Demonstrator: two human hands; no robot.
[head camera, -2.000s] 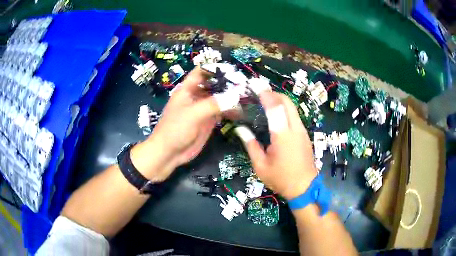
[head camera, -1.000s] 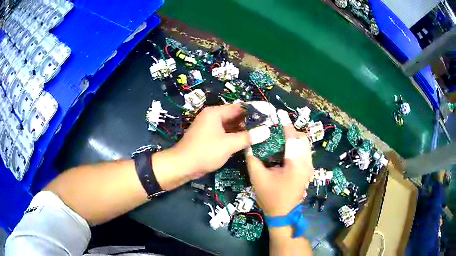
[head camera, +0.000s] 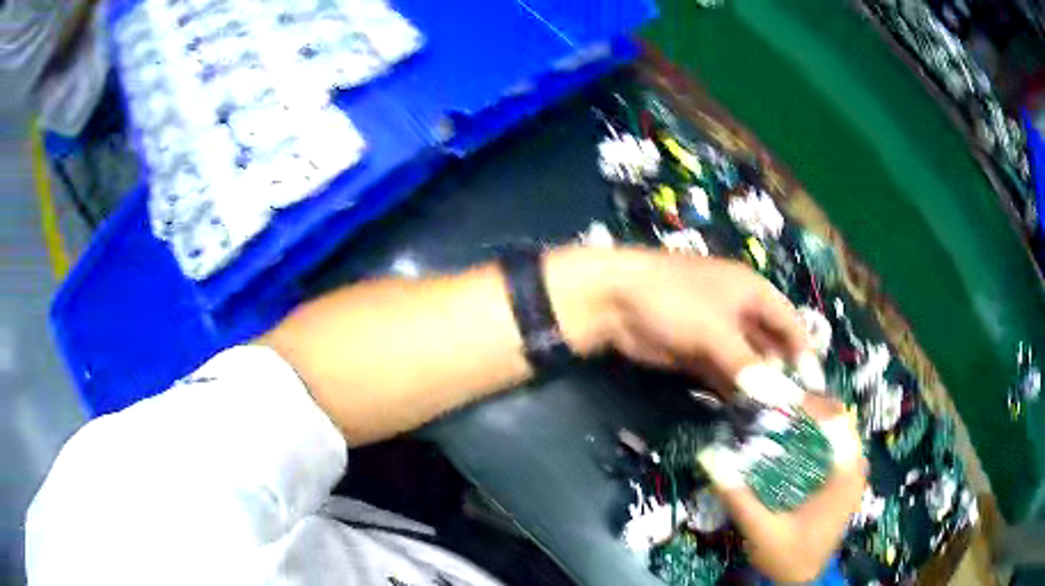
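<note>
My right hand (head camera: 802, 515), low at the right with pale coverings on the fingertips, holds a green circuit board (head camera: 788, 464) with white parts by it, blurred. My left hand (head camera: 688, 309) reaches in from the left, its covered fingertips at the upper edge of the same unit. Whether the left fingers grip it is hard to tell through the blur. Wired board assemblies with white blocks (head camera: 651, 521) lie scattered on the dark bench mat (head camera: 516, 446) around my hands.
Blue trays (head camera: 504, 69) with rows of whitish moulded shells (head camera: 246, 126) stand at the upper left. A green conveyor belt (head camera: 871, 149) curves along the right, with a small unit (head camera: 1023, 380) on it. A brown cardboard edge (head camera: 951, 561) shows at the lower right.
The view has swung left, so the trays show more fully and the bench parts sit further right. The green board is still in my hands, which are now lower right in the picture.
</note>
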